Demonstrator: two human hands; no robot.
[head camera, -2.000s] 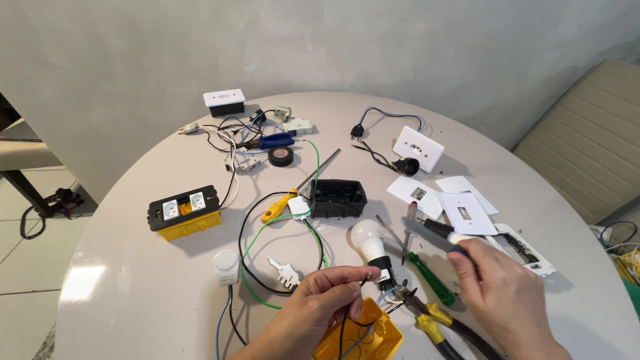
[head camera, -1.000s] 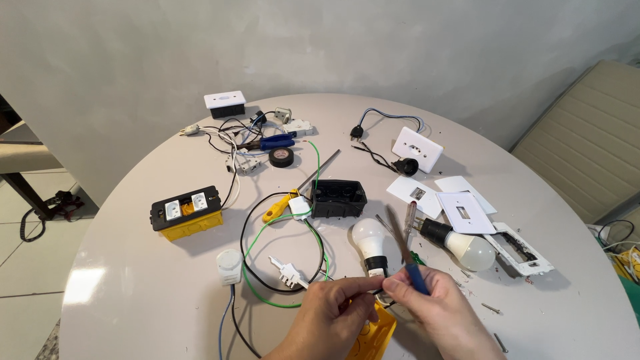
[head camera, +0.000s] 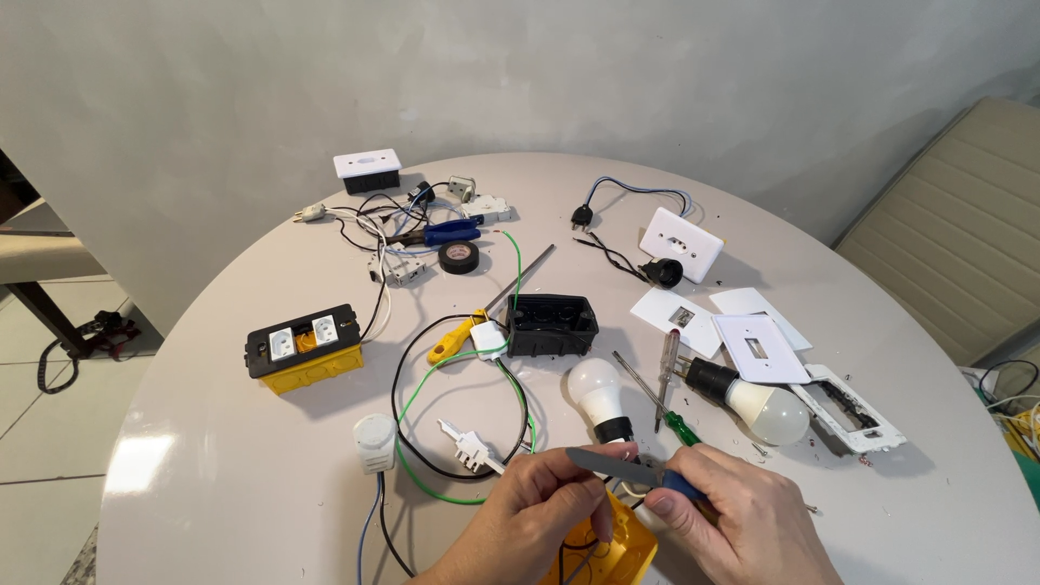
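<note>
My right hand (head camera: 731, 512) grips the blue handle of a knife (head camera: 613, 467), its grey blade pointing left across the fingertips of my left hand. My left hand (head camera: 544, 504) pinches something thin, probably a wire, mostly hidden by the fingers. Below both hands lies a yellow electrical box (head camera: 630, 540) with dark and blue wires inside. Just above the fingers, a white bulb (head camera: 595, 390) sits in a black socket. To its right are a green-handled screwdriver (head camera: 681, 426), a clear-handled tester screwdriver (head camera: 669, 357) and a second bulb (head camera: 768, 410) in a black plug-in socket.
A black box (head camera: 552, 325), a yellow-handled screwdriver (head camera: 455, 337) and looped green and black wires lie mid-table. A yellow box with two outlets (head camera: 313, 370) is at left. Electrical tape (head camera: 458, 257) and blue pliers (head camera: 447, 232) lie behind. White cover plates (head camera: 760, 349) lie at right.
The knife blade, upright beside my left fingers a second ago, now lies nearly level over them. Yellow-handled pliers seen under my right hand two seconds ago are now mostly hidden.
</note>
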